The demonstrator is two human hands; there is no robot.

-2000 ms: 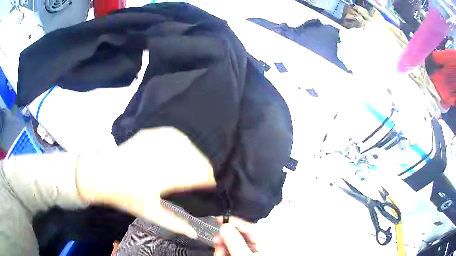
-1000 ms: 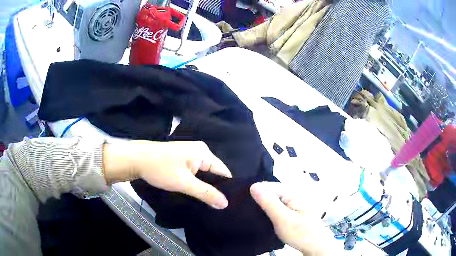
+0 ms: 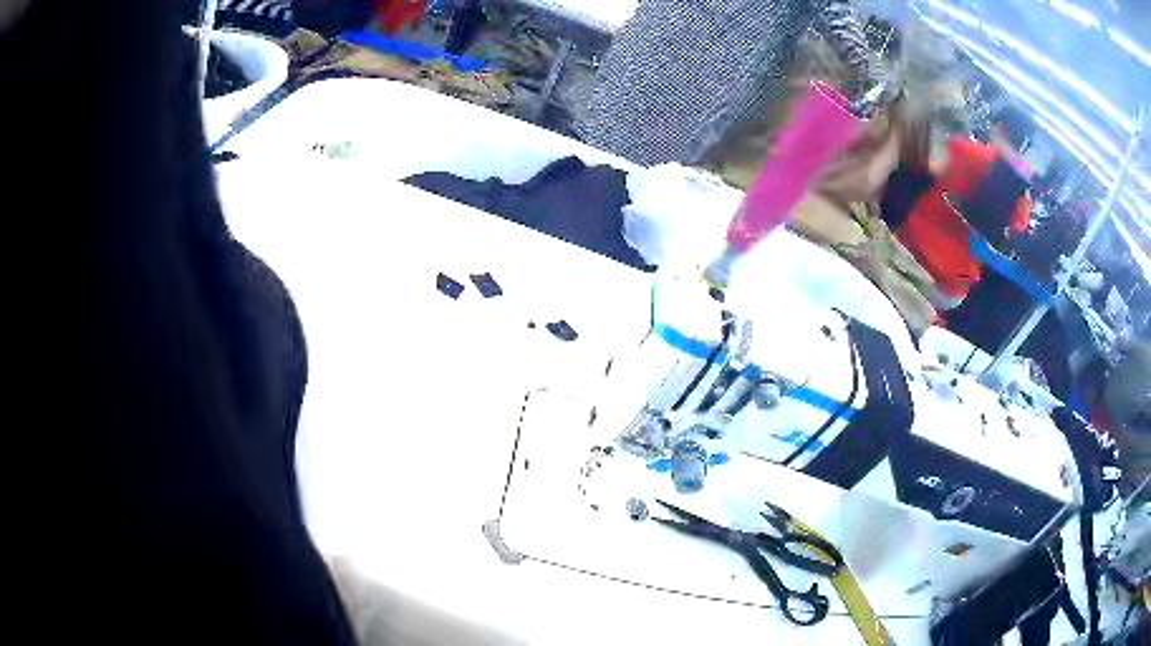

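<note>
The black fabric (image 3: pixel 139 353) hangs close to the camera and fills the left side of the view, lifted in front of the table. A pale, blurred shape beside its lower edge, at the bottom of the picture, seems to be part of my right hand (image 3: pixel 410 615); its fingers cannot be made out. My left hand is not in view, hidden by the fabric or out of the picture. The white sewing machine (image 3: pixel 770 391) stands right of centre, its needle area showing no fabric.
Black shears (image 3: pixel 745 543) and yellow-handled snips (image 3: pixel 839 574) lie right of the needle. Small black squares (image 3: pixel 486 284) lie on the table (image 3: pixel 417 379). Black cut pieces (image 3: pixel 543 202) and a crumpled white bag (image 3: pixel 675 215) lie behind. A pink cylinder (image 3: pixel 795 164) rises above the machine. A person in red (image 3: pixel 947 215) is beyond.
The black fabric has moved from the table up and left, close to the camera. The view has swung right towards the machine. My left hand has gone out of sight.
</note>
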